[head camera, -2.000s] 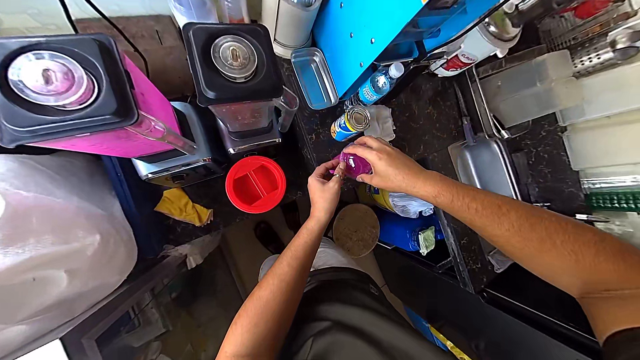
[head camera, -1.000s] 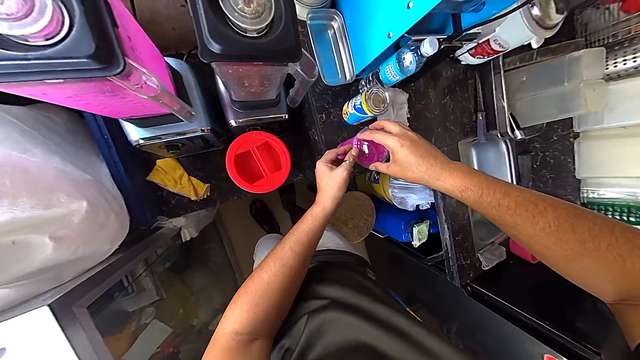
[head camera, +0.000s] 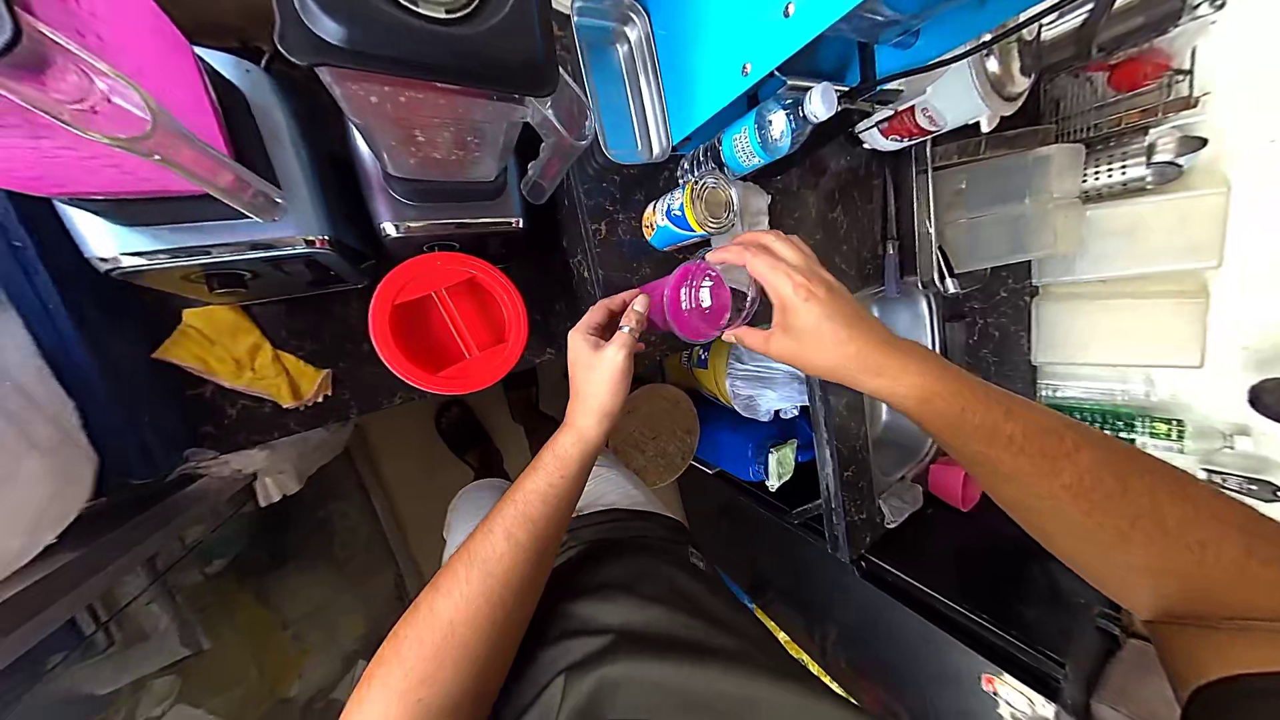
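My left hand (head camera: 605, 350), with a ring on one finger, pinches a magenta plastic piece (head camera: 655, 302) whose exact kind I cannot tell. Around a clear cup (head camera: 742, 300) curl the fingers of my right hand (head camera: 795, 310). The magenta piece overlaps or touches the cup's side, and magenta shows through the clear wall. Just beyond the hands a food can (head camera: 690, 212) with a blue and yellow label lies on the dark counter beside a water bottle (head camera: 760, 135). To the left is a round red lid (head camera: 448, 322) with a bar across its recess.
Two blenders stand at the left, one with a pink-filled jug (head camera: 110, 100), one with an emptier jug (head camera: 430, 125). A yellow cloth (head camera: 240, 355) lies by the counter edge. A metal tray (head camera: 625, 80), a blue machine (head camera: 740, 50), a dustpan-like metal tray (head camera: 900, 330) and plastic containers (head camera: 1120, 320) surround the workspace.
The clear cup shows more plainly in my right hand, and the magenta piece now extends toward my left fingers. The view has moved closer to the counter.
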